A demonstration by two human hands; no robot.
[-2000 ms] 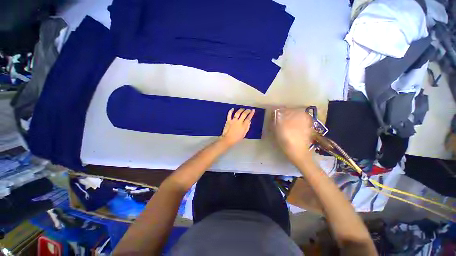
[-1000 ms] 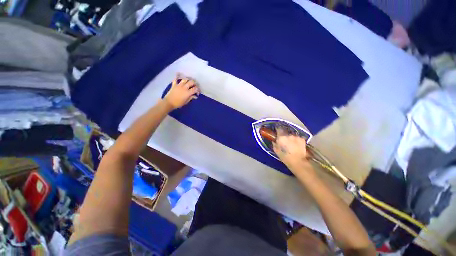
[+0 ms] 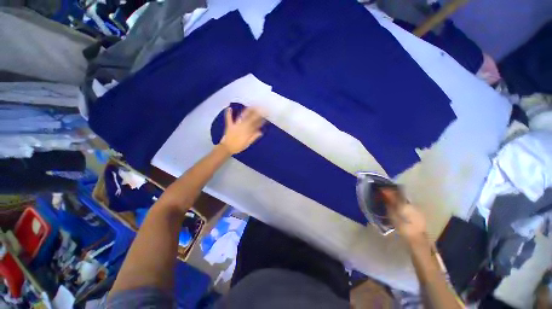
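Note:
A long navy strip (image 3: pixel 302 166) lies flat and slanted on the white table cover (image 3: pixel 242 187), its rounded end at the left. My left hand (image 3: pixel 243 129) is spread over the strip near its rounded end, fingers apart and slightly blurred. My right hand (image 3: pixel 407 218) is closed on the handle of the steam iron (image 3: pixel 372 202), which is at the strip's right end and blurred. The iron's pale rim shows around its dark body. The hand hides part of the handle.
A wide navy stack (image 3: pixel 345 78) lies behind the strip. A long navy layer (image 3: pixel 163 90) hangs over the table's left edge. A dark square pad (image 3: pixel 463 247) is at the right, beside a white and grey cloth heap (image 3: pixel 517 175). An open carton (image 3: pixel 193 235) stands below the table.
The iron in my right hand has moved right along the strip to its right end. My left hand has shifted slightly right and opened its fingers. The view has tilted since the earliest frame.

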